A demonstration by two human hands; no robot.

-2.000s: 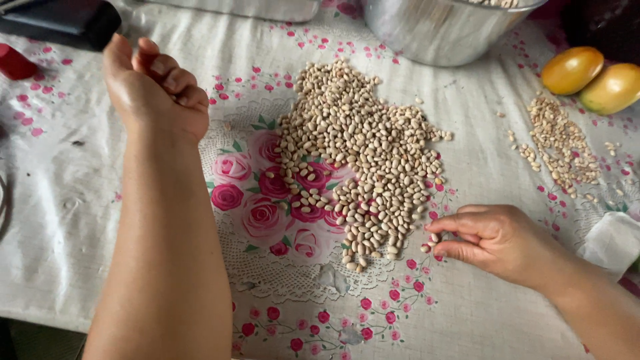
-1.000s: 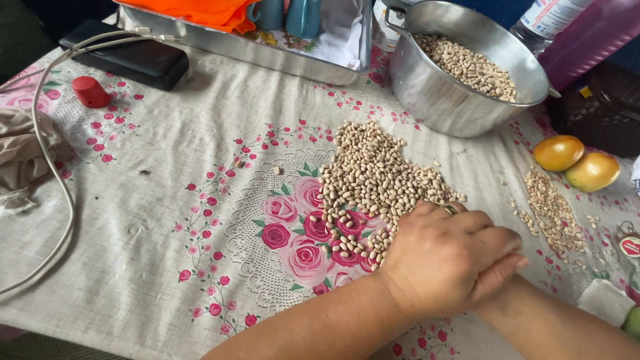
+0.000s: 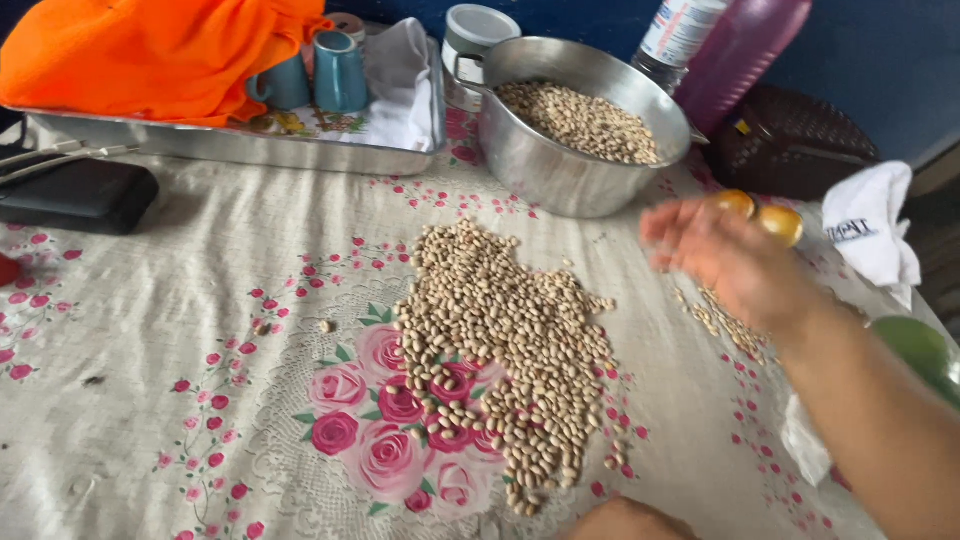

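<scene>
A loose pile of pale beans [image 3: 510, 330] lies on a floral tablecloth [image 3: 225, 300]. To its right my right hand [image 3: 720, 262], blurred, hangs over a smaller scatter of beans [image 3: 731, 330], fingers extended and nothing visible in them. Only a small part of my left hand [image 3: 630, 521] shows at the bottom edge, just below the pile; its fingers are hidden. Behind the pile stands a metal pot [image 3: 577, 184] partly filled with beans.
At the back left a metal tray [image 3: 300, 154] bears an orange cloth [image 3: 142, 60] and blue mugs [image 3: 340, 75]. A black case [image 3: 82, 195] lies at left. Yellow-orange fruits [image 3: 781, 223], a white cloth [image 3: 870, 221], a lidded container [image 3: 480, 45] and bottles [image 3: 679, 34] are around the pot.
My hands were together at the pile's right side one second ago; now they are apart, the right one farther right and back, the left one low at the bottom edge.
</scene>
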